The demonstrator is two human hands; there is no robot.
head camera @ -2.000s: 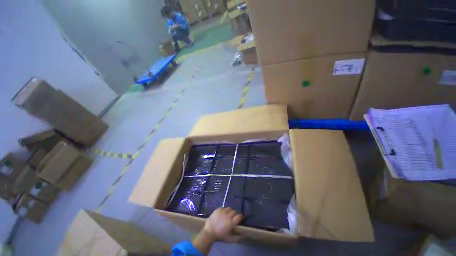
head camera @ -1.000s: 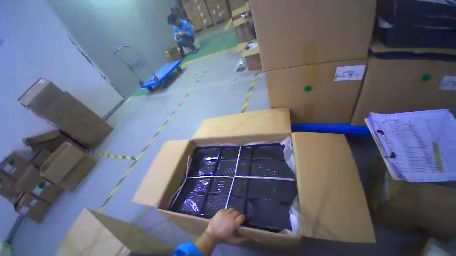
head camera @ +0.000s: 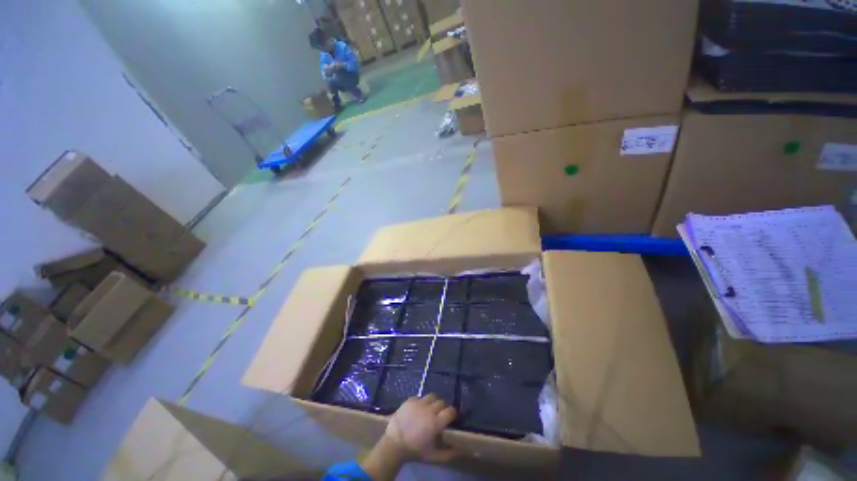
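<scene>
An open brown carton stands low in front of me. A shiny black tray stack lies inside, with a white strapping band crossing over its top. White wrapping sheet shows at its right side. My left hand, bare with a blue sleeve, rests with bent fingers at the carton's near edge, where the band meets the rim. The fingertips are hidden, so I cannot tell whether they grip the rim, the band or the stack. My right hand is not in view.
A clipboard with papers lies on a carton at the right. Large cartons stand on a blue trolley behind. More cartons are at the left. A blue trolley and a crouching person are farther off.
The view has shifted slightly. My left hand stays at the same place on the carton's near edge. Nothing else has visibly moved.
</scene>
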